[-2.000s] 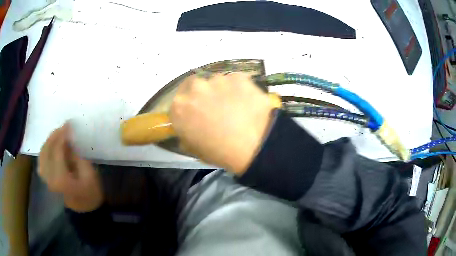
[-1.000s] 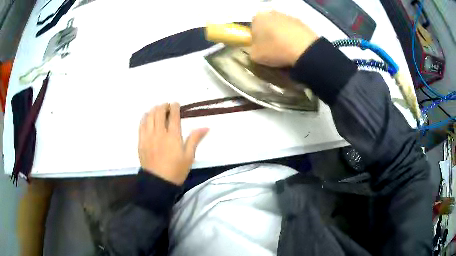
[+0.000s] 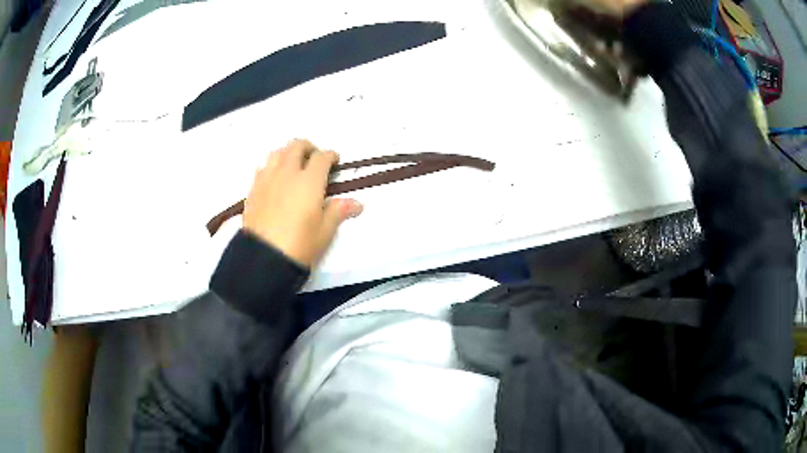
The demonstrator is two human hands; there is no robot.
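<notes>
A long narrow crescent garment piece point(image 3: 389, 180) with maroon folded edges and a pale slit between them lies on the white table. My left hand point(image 3: 292, 195) lies over its left part and holds it down, fingers bent and thumb apart below it. What is under the fingers is hidden. The steam iron point(image 3: 588, 44) is blurred at the top right, away from the piece, its handle out of frame. My right hand point(image 3: 611, 5) is at the iron, mostly cut off by the top edge. A flat black cut piece point(image 3: 310, 73) lies beyond the garment piece.
Dark maroon finished pieces point(image 3: 40, 252) lie at the left edge. A silver metal clip or tool point(image 3: 81, 95) and cream scraps point(image 3: 55, 149) are at the upper left, with long dark and grey blades beyond. Blue cables and a red box point(image 3: 763, 78) are at the far right.
My right hand has carried the iron off the garment piece to the upper right, uncovering the piece's right end. My left hand stays on the piece. The camera view has shifted.
</notes>
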